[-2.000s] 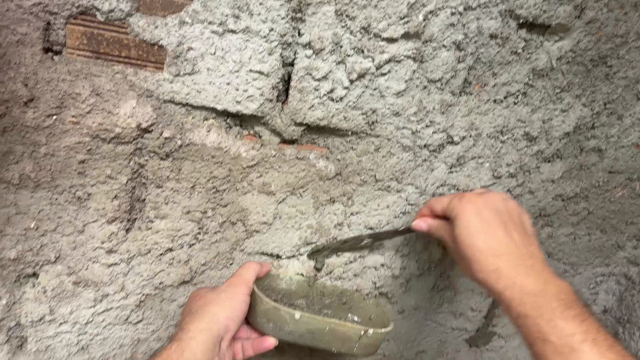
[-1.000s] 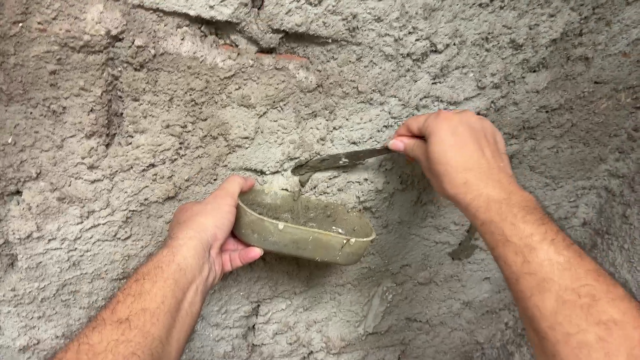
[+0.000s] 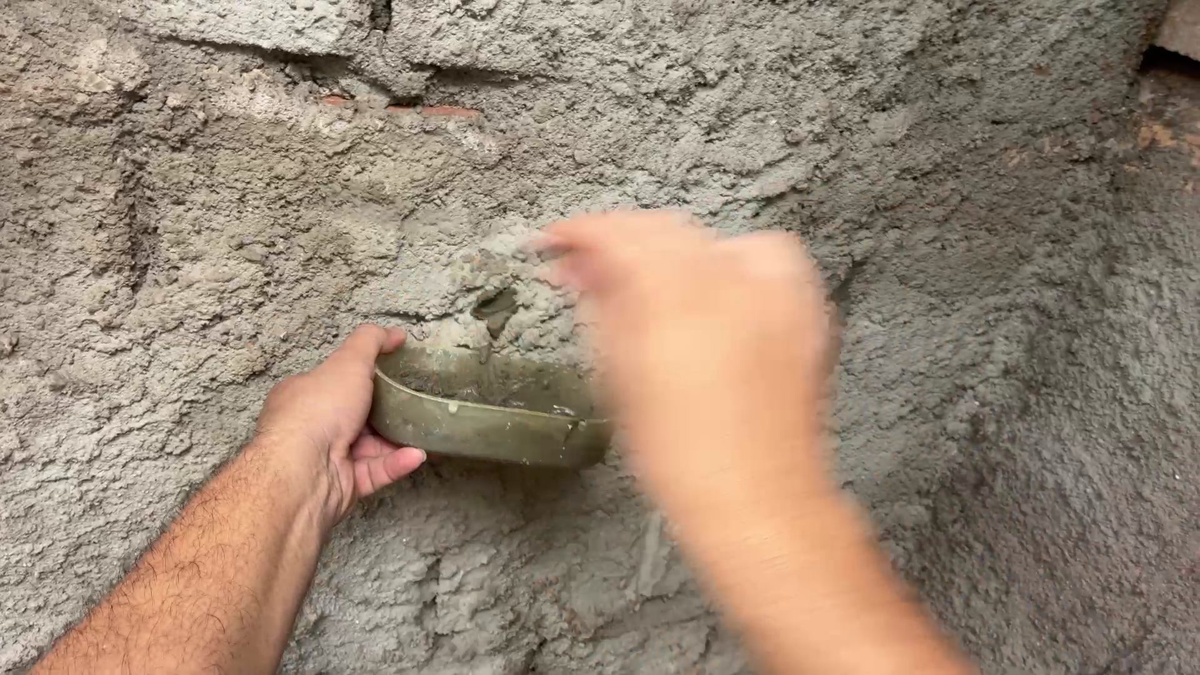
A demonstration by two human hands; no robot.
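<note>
My left hand (image 3: 337, 422) grips the left end of an oval, olive-coloured container (image 3: 487, 433), thumb at its rim and fingers beneath. Wet grey mortar lies inside it, and the container is held up against the rough wall (image 3: 281, 216). Just above its rim, a dark wet patch of mortar (image 3: 495, 309) shows on the wall. My right hand (image 3: 694, 309) is blurred by motion, to the right of that patch and above the container's right end, which it partly hides. Whatever it holds is hidden or lost in the blur.
Cracks and gaps run through the rough mortar at the upper left, where a strip of red brick (image 3: 436, 111) shows. On the right the wall meets another rough surface (image 3: 1125, 375), with a dark gap near the top right corner.
The dark, flat tool seen earlier in my right hand no longer shows. That hand has moved in closer to the container and turned. My left hand still holds the container at the wall.
</note>
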